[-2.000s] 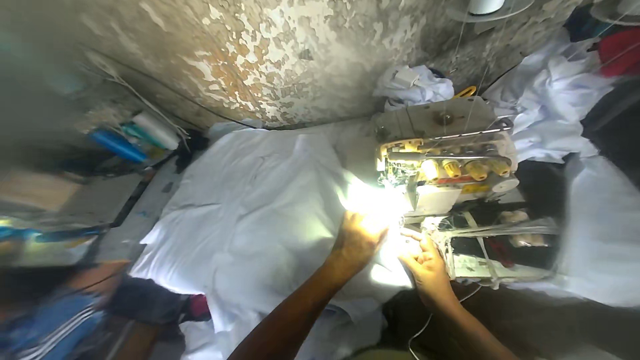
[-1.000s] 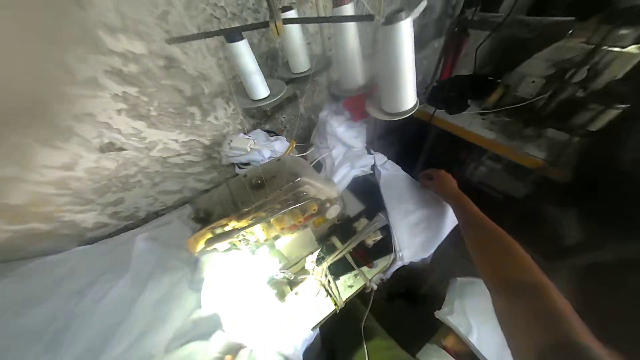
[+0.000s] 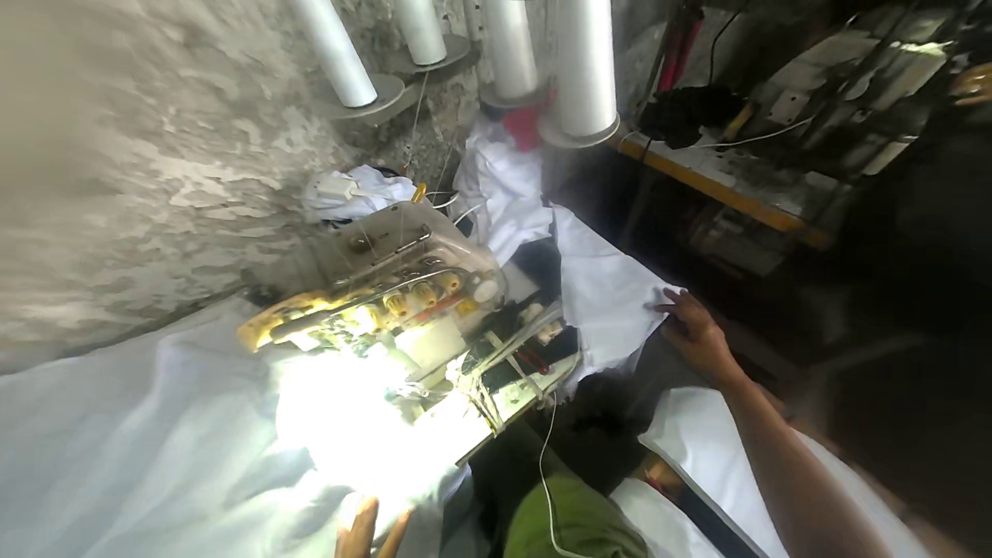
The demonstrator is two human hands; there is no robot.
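Observation:
An overlock sewing machine [image 3: 387, 287] stands in the middle, its lamp glaring over the needle area. White fabric [image 3: 155, 434] spreads left of it. My left hand [image 3: 372, 531] is at the bottom edge on this fabric, fingers apart; whether it pinches any cloth is lost in the glare. On the right, my right hand [image 3: 690, 325] has its thumb and fingers on the edge of a white cloth piece [image 3: 604, 287] that hangs over the machine table's right end. Strips of trimming or thread [image 3: 504, 356] lie across the machine's front right.
White thread cones [image 3: 585, 70] stand on holders above. A peeling wall [image 3: 194, 155] rises behind. Another machine table [image 3: 728, 186] is at the upper right. More white cloth [image 3: 705, 434] lies lower right, near my green-clad knee [image 3: 566, 519]. A white cord [image 3: 546, 465] hangs down.
The view has swung right. My right hand has moved from beside the needle area to the white cloth at the right. My left hand has drawn back from the needle area toward the bottom edge.

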